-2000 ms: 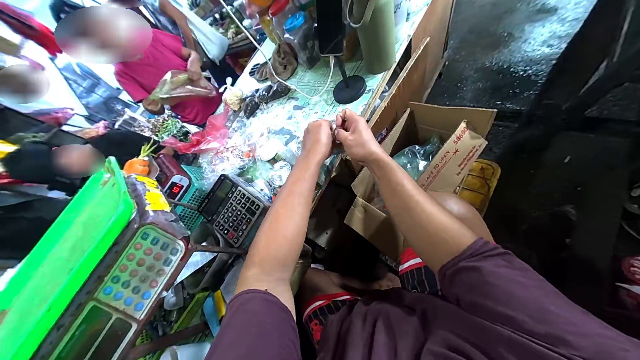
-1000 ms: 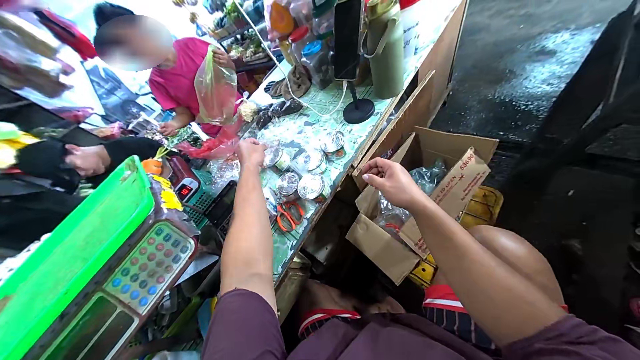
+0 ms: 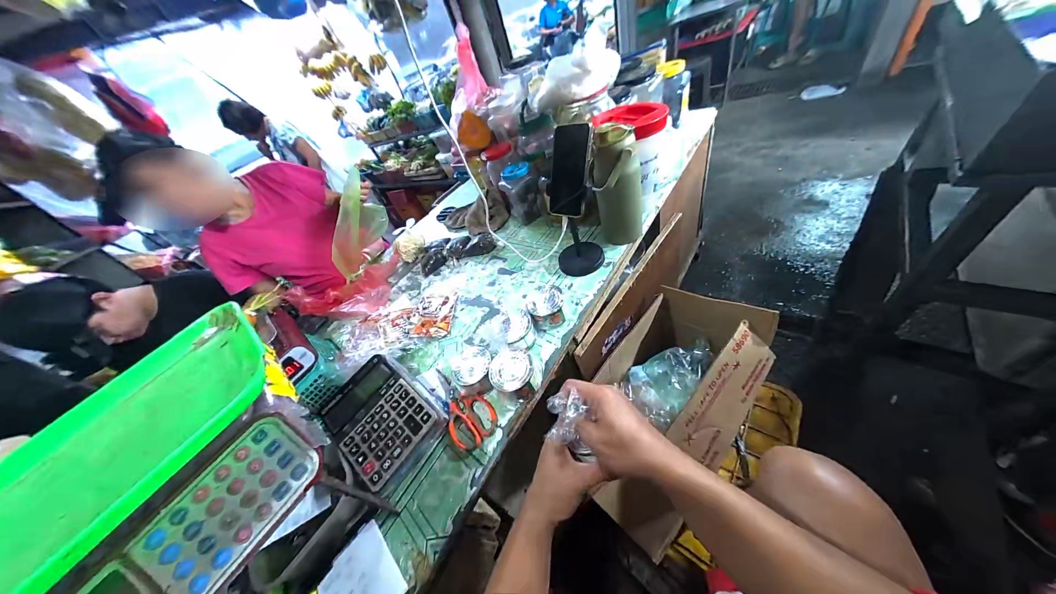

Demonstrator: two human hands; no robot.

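My left hand [image 3: 561, 487] and my right hand [image 3: 615, 429] are together beside the table edge, both gripping a small container wrapped in clear plastic [image 3: 569, 417]; the fingers hide most of it. Several small lidded containers [image 3: 511, 370] stand on the green-patterned table [image 3: 433, 503], up and left of my hands. Orange-handled scissors [image 3: 472, 422] lie near them, beside a calculator [image 3: 389, 422]. Right behind my hands is an open cardboard box [image 3: 718, 388] with clear plastic bags [image 3: 670, 384] inside.
A green tray [image 3: 132, 437] and a keypad scale [image 3: 223, 503] stand at left. A phone [image 3: 570, 169] on a stand, a green flask [image 3: 617, 186] and jars are farther back. A person in a pink shirt [image 3: 285, 219] holds a plastic bag across the table.
My left hand has moved from the containers on the table to meet my right hand at the box. A plastic-wrapped container is now between them.
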